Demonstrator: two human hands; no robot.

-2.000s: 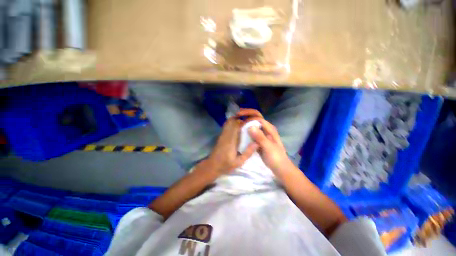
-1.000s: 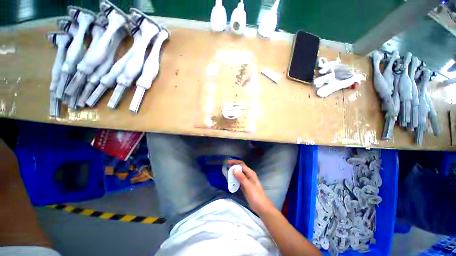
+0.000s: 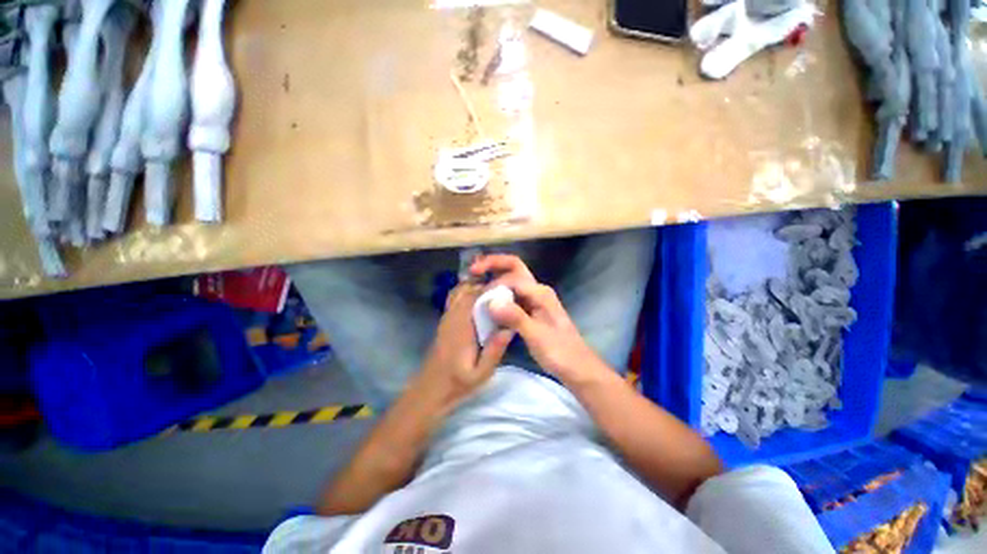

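My left hand (image 3: 460, 352) and my right hand (image 3: 541, 325) are together over my lap. Both hold a small oval cap (image 3: 492, 311), pale grey-white, between them. A grey end of a part (image 3: 470, 263) shows just beyond my fingers; most of it is hidden by the hands. A white ring of glue (image 3: 463, 173) lies near the bench edge, with thin sticks beside it.
Grey-white handle parts (image 3: 160, 108) lie at the bench's left, more (image 3: 920, 76) at the right. A white block (image 3: 561, 33), phone (image 3: 649, 17) and gloves (image 3: 747, 33) lie at the back. A blue bin (image 3: 684, 325) of caps stands right of my knees, a blue stool (image 3: 141, 368) left.
My left hand, out of view a second ago, is back with my right hand at the cap. The view has shifted, with the bench now higher in the picture and its far edge cut off.
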